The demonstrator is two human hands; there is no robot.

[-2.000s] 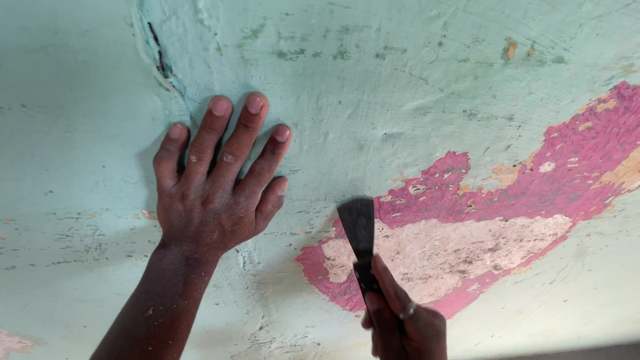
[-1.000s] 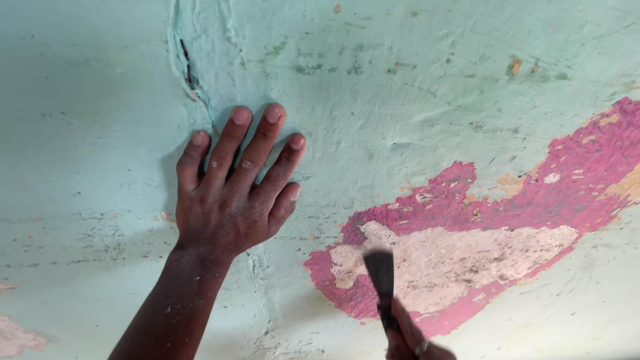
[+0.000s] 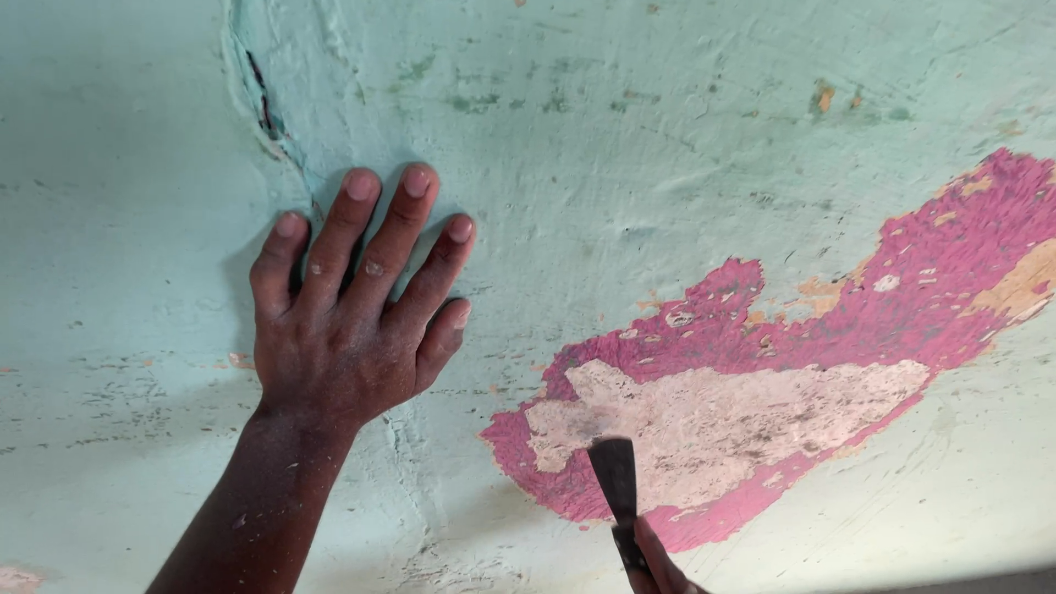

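Note:
My left hand (image 3: 342, 322) lies flat with fingers apart on the green painted wall (image 3: 528, 214), just below a crack, and holds nothing. Pale dust and flecks cover its skin and forearm. At the lower middle my right hand (image 3: 664, 565), mostly out of view below, grips a putty knife (image 3: 615, 478) with a dark blade and a black handle. The blade points up over the lower left of a patch of bare pinkish plaster (image 3: 742, 421). Magenta old paint (image 3: 825, 330) with ragged edges surrounds that plaster.
A dark crack (image 3: 262, 103) runs down the raised, uneven paint at the upper left. Orange-tan spots (image 3: 825, 97) show at the upper right. A small bare patch (image 3: 18, 579) is at the bottom left, and a grey strip (image 3: 1015, 580) edges the bottom right corner.
The putty knife has moved down from the green paint at the patch's upper left edge onto the plaster. More bare plaster shows at the patch's left end. My left hand stays on the same spot.

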